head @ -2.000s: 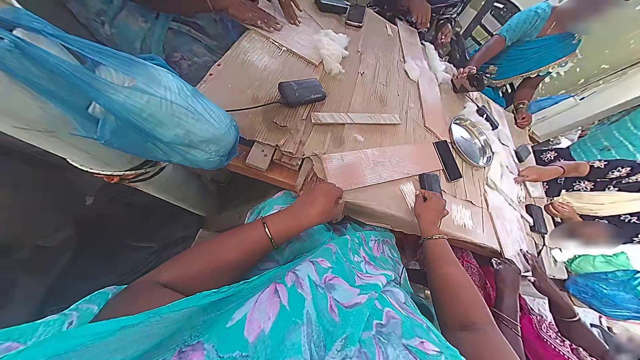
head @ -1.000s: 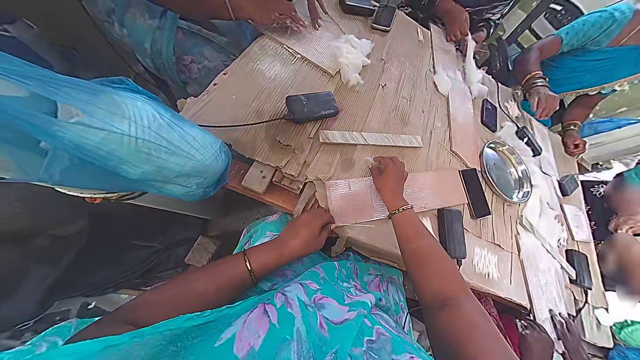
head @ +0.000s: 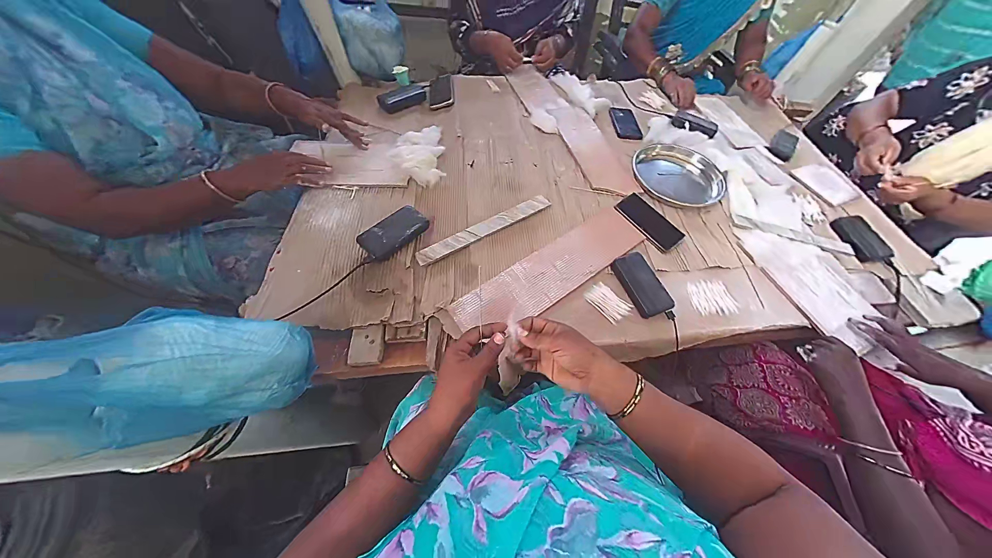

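Note:
My left hand (head: 474, 358) pinches a thin stick (head: 480, 298) that points upward, near the table's front edge. Close beside it, my right hand (head: 554, 349) holds a small tuft of white cotton (head: 513, 329) between its fingertips. Just beyond both hands lies a long pinkish ribbed board (head: 550, 267), with a black phone (head: 649, 222) at its far end. Right of the board are a small pile of white cotton wicks (head: 608, 302), a black box with a cable (head: 642, 284) and another wick pile (head: 711, 297).
A narrow ribbed strip (head: 482, 230) and a black corded box (head: 393, 232) lie on the cardboard-covered table (head: 480, 170). Farther right sits a round steel plate (head: 679, 175). Co-workers sit around the table, one with hands on a board (head: 360, 167) at the left. A blue plastic bag (head: 155, 380) hangs at the near left.
My right hand has come back from the pinkish board and now meets my left hand at the table's edge. The view has shifted, showing more of the far side.

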